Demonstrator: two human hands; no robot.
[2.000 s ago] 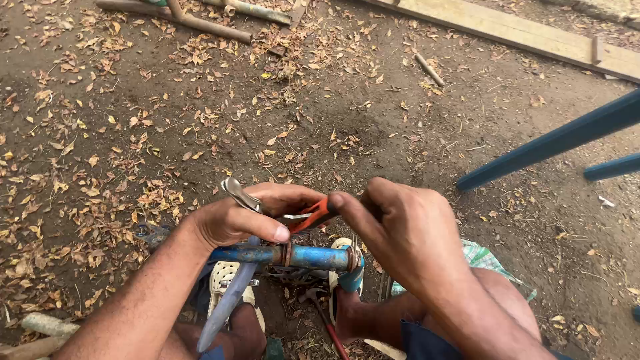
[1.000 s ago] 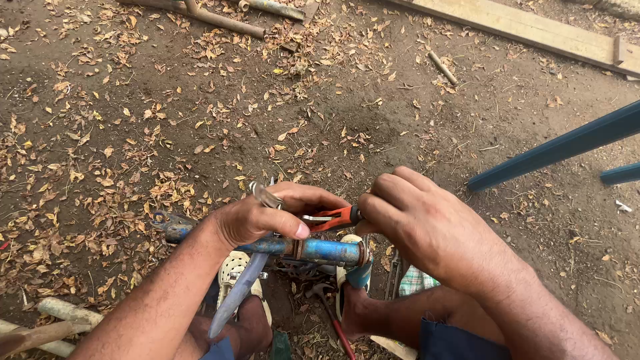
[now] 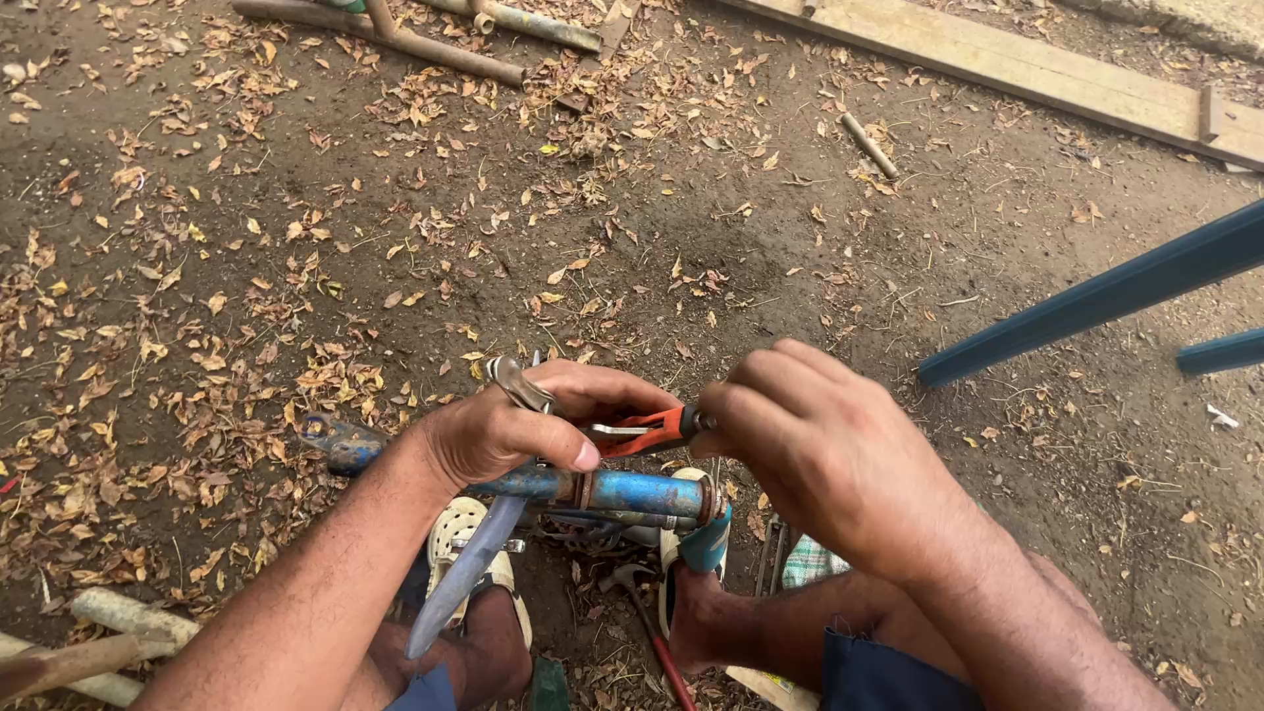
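Locking pliers with orange grips lie across my left hand, which is closed around them, the metal jaws rising above its knuckles. The fingers of my right hand pinch the far end of the handle; their tips are partly hidden. Just below both hands runs a rusty blue metal tube with rusted rings, apparently part of a bicycle frame. A curved grey-blue piece slants down from it, between my left forearm and my knees.
A red-handled hammer lies between my feet, near a checked cloth. Blue legs of some furniture stand at right. Wooden planks, metal pipes and a short stick lie on leaf-strewn soil; more poles at lower left.
My right hand has shifted from over the orange handle to its end, with the fingers more curled. My left hand still holds the pliers above the tube.
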